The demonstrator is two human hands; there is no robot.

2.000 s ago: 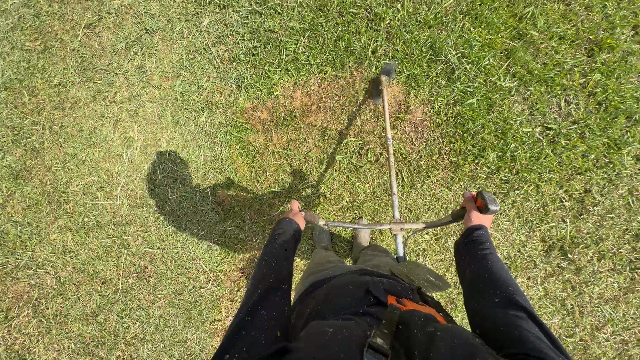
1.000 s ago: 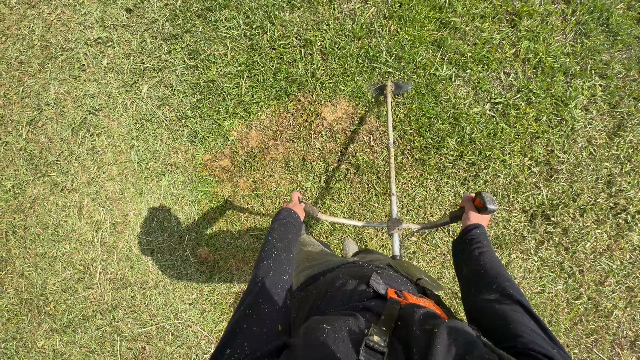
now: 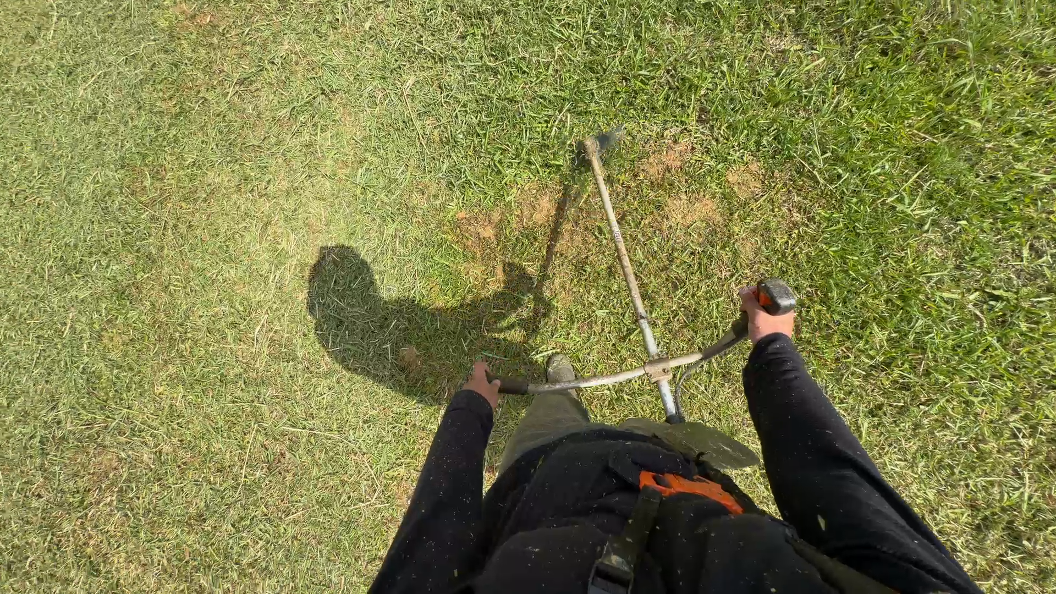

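A brushcutter's long metal shaft [image 3: 624,256] reaches forward from my waist and tilts to the left. Its cutting head [image 3: 596,148], dark and blurred, is low over the grass at the far end. Crosswise on the shaft sits a curved handlebar [image 3: 598,379]. My left hand [image 3: 482,384] is at the bar's dark left grip, its fingers partly hidden. My right hand [image 3: 767,318] is closed around the right grip, below a black and orange control housing [image 3: 775,297].
Short grass [image 3: 206,396] with loose clippings spreads to the left. Taller, greener grass [image 3: 932,165] grows at the right. Bare brown soil patches [image 3: 689,210] lie around the cutting head. My shoe [image 3: 560,369] is beneath the handlebar, and my shadow [image 3: 355,322] falls to the left.
The cutting head has swung to the left, and the shaft, nearly straight ahead before, now slants. The handlebar has turned with it, its right end farther forward. Both hands stay at the grips.
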